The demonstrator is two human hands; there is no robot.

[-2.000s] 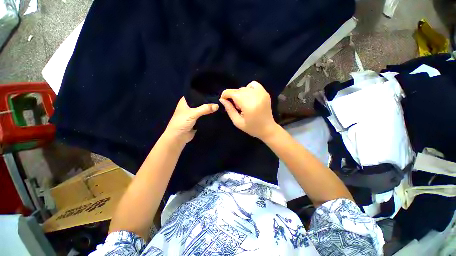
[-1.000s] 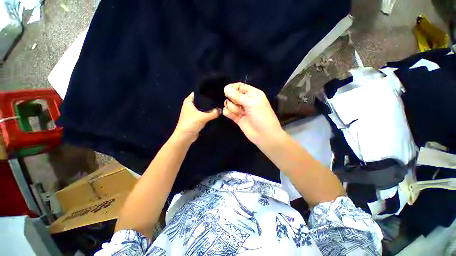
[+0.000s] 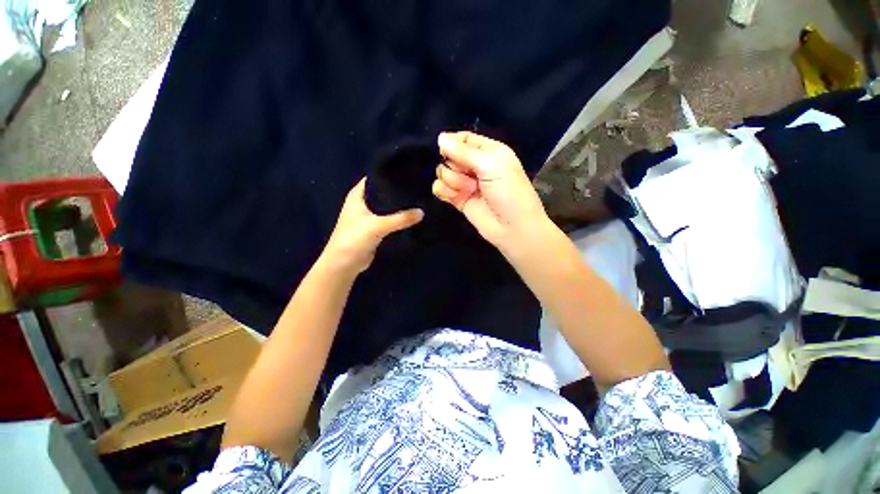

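A large navy-black garment (image 3: 261,135) lies spread over the lap and away from me, with white sheet edges under it at left and right. My left hand (image 3: 365,227) grips a gathered fold of it, thumb on top and the fingers hidden under the cloth. My right hand (image 3: 482,183) is raised just right of the fold, thumb and forefinger pinched, the other fingers curled. A tiny glint shows near the pinched fingertips; a needle or thread cannot be made out clearly.
A red and green plastic stool (image 3: 92,236) stands at left, above an open cardboard carton (image 3: 183,391). At right, white layers (image 3: 719,232) lie on a dark cloth bundle with cream strips (image 3: 839,297). Scraps litter the speckled floor (image 3: 106,96). A yellow object (image 3: 827,66) lies at upper right.
My right hand has moved up and away from the cloth fold and my left thumb, still pinched. My left hand keeps its hold on the fold. The view has shifted slightly.
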